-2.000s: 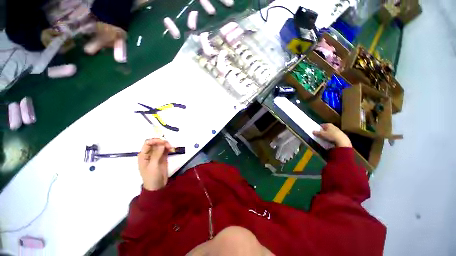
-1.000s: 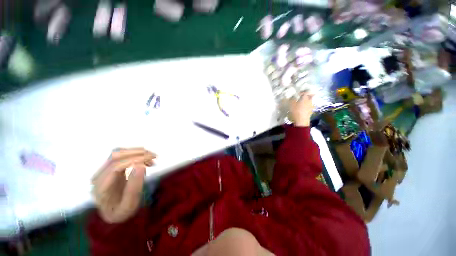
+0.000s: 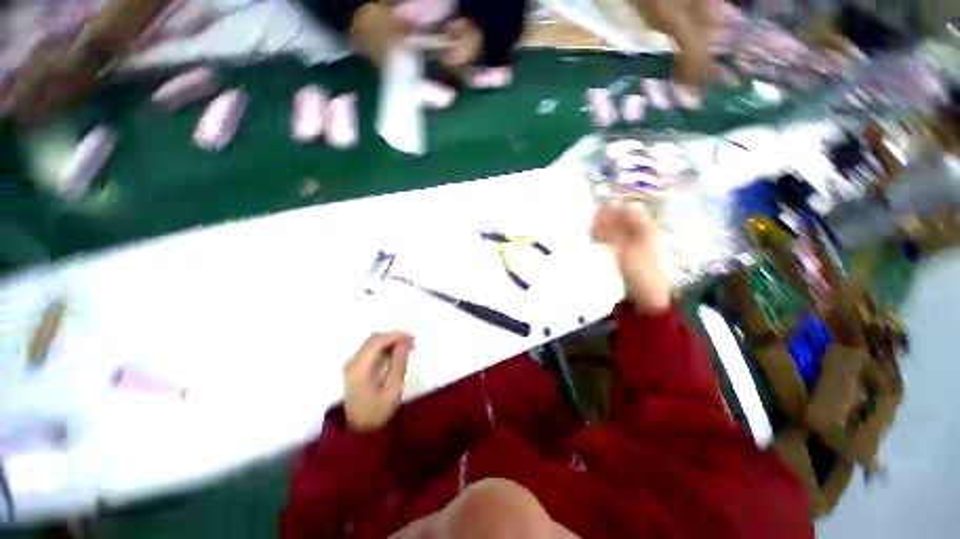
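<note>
My left hand is over the white bench's near edge, left of the hammer, fingers curled together; whether it holds something small cannot be told. My right hand is blurred at the near-left side of the clear blister tray of pale and pink parts; its fingertips and anything in them are unclear. The hammer lies with its metal head to the left and black handle to the right. Yellow-and-black pliers lie open beyond the handle.
A pink part lies at the bench's left. Pink-and-white units lie on the green belt. A white strip and parts boxes are at right. Another person's hands are across the belt.
My right hand has left the white strip and moved to the blister tray. My left hand has moved from above the hammer handle to left of the hammer. The camera view has turned.
</note>
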